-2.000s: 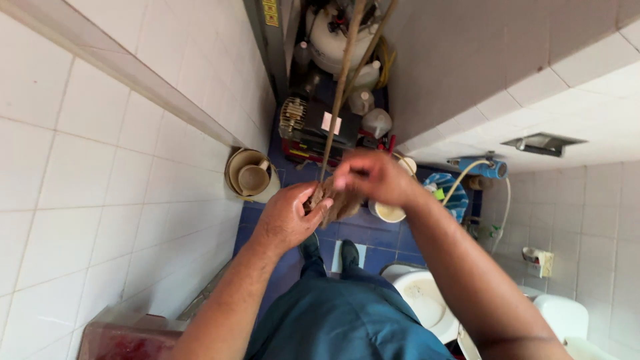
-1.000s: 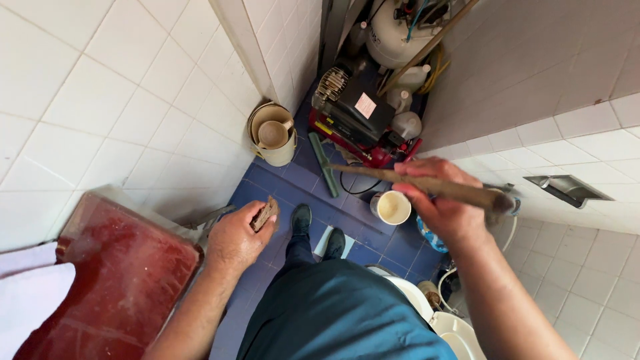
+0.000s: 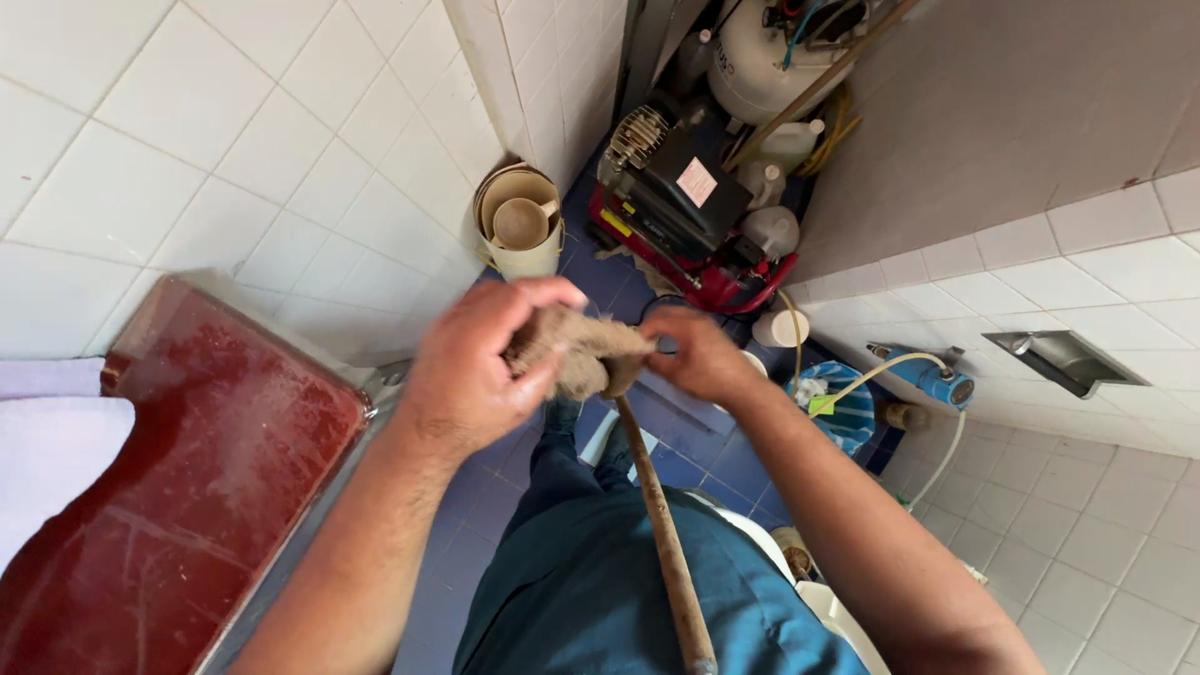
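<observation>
A crumpled brown cloth [image 3: 572, 352] is between my two hands at the middle of the view. My left hand [image 3: 478, 361] grips its left part, fingers curled around it. My right hand [image 3: 698, 352] pinches its right end between thumb and fingers. Below the cloth, a wooden stick [image 3: 661, 534] slants down against the front of my blue clothing. The stick's upper end is hidden by the cloth, so how the two meet there cannot be told.
A red-topped surface [image 3: 187, 469] stands at left. Ahead are a bucket with a mug [image 3: 520, 225], a red and black air compressor [image 3: 694, 206] and plastic jugs [image 3: 769, 178]. To the right are a lined bin [image 3: 839, 408], a blue water filter [image 3: 928, 378] and a hose.
One second ago my right hand held the stick out to the right, away from my left hand. Now both hands are together at the cloth, and the stick points down towards my body.
</observation>
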